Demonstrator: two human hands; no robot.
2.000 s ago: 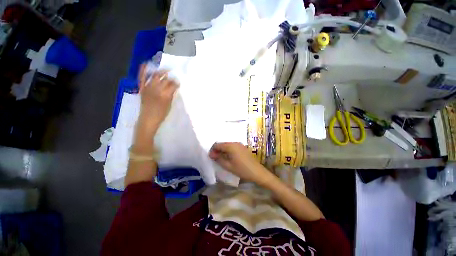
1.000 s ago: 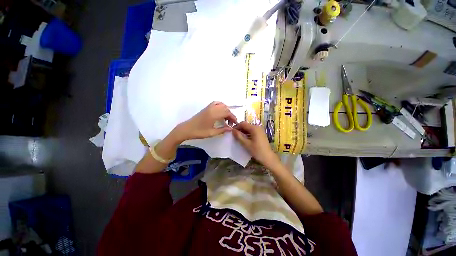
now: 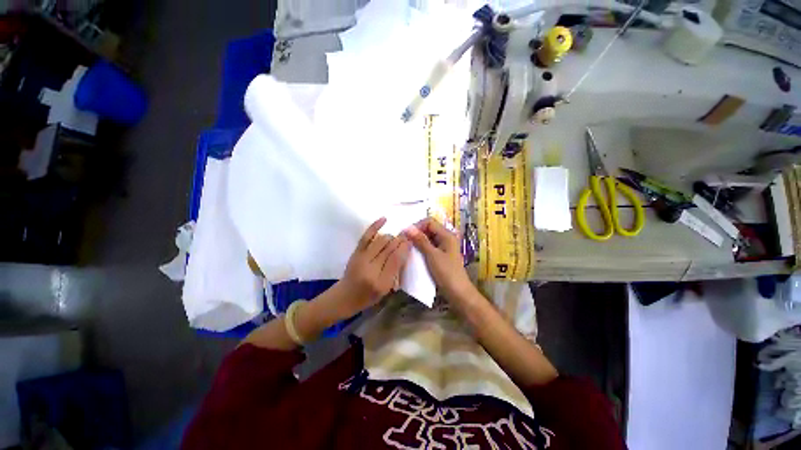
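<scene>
A large white cut panel (image 3: 290, 202) lies left of the needle area and drapes over the table's left front edge, with its upper left part folded over. My left hand (image 3: 379, 264) and my right hand (image 3: 436, 250) meet at the panel's front edge, left of the yellow tape, and pinch the white fabric between their fingertips. A white corner (image 3: 418, 279) hangs below the fingers. A short dark slit line shows just above the hands. The fingers hide the exact grip.
Right of the yellow "PIT" tape (image 3: 501, 215) lie a small white stack (image 3: 552, 199), yellow-handled scissors (image 3: 609, 207) and dark green snips (image 3: 654, 188). The machine head (image 3: 514, 97) and lamp (image 3: 425, 90) stand beyond the hands. A blue crate (image 3: 204, 149) is at left.
My left hand has come from the panel's far left to meet my right hand at its front edge, then slid slightly lower. The panel's upper left part has folded over. The camera view has shifted.
</scene>
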